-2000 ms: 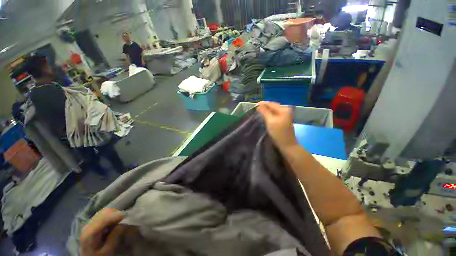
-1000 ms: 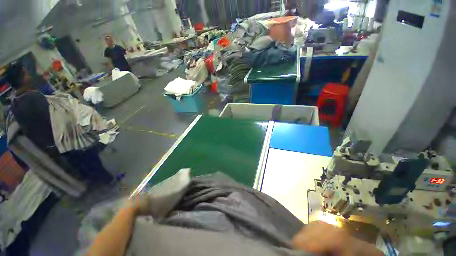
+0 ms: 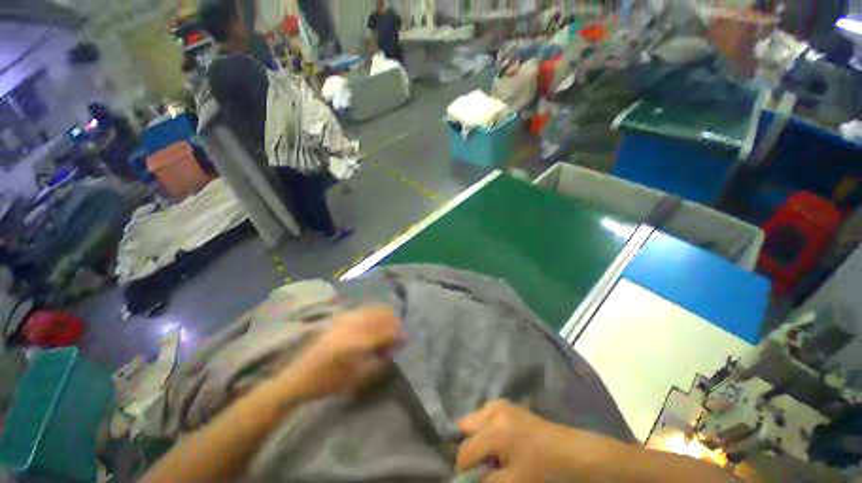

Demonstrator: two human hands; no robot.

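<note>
A large grey cloth panel (image 3: 491, 330) is heaped in front of me, over my lap and against the near edge of the side table. My left hand (image 3: 354, 349) is closed on a bunched part of the cloth near the middle. My right hand (image 3: 501, 439) grips the cloth lower and to the right, close to the bottom edge of the view. A fold runs between the two hands. Both hands are somewhat blurred. The sewing machine (image 3: 775, 410) stands at the lower right with its lamp lit, apart from the cloth in my hands.
A green-topped table (image 3: 515, 241) adjoins the white and blue sewing table (image 3: 652, 330). Behind them are a pale bin (image 3: 614, 193) and a red stool (image 3: 803, 236). A person (image 3: 241, 104) carrying cloth stands at upper left. A teal crate (image 3: 38, 406) is at lower left.
The view has turned left. The raised cloth was lowered, and my hands, wide apart before, are now closer together on it. The machine has shifted toward the lower right of the view.
</note>
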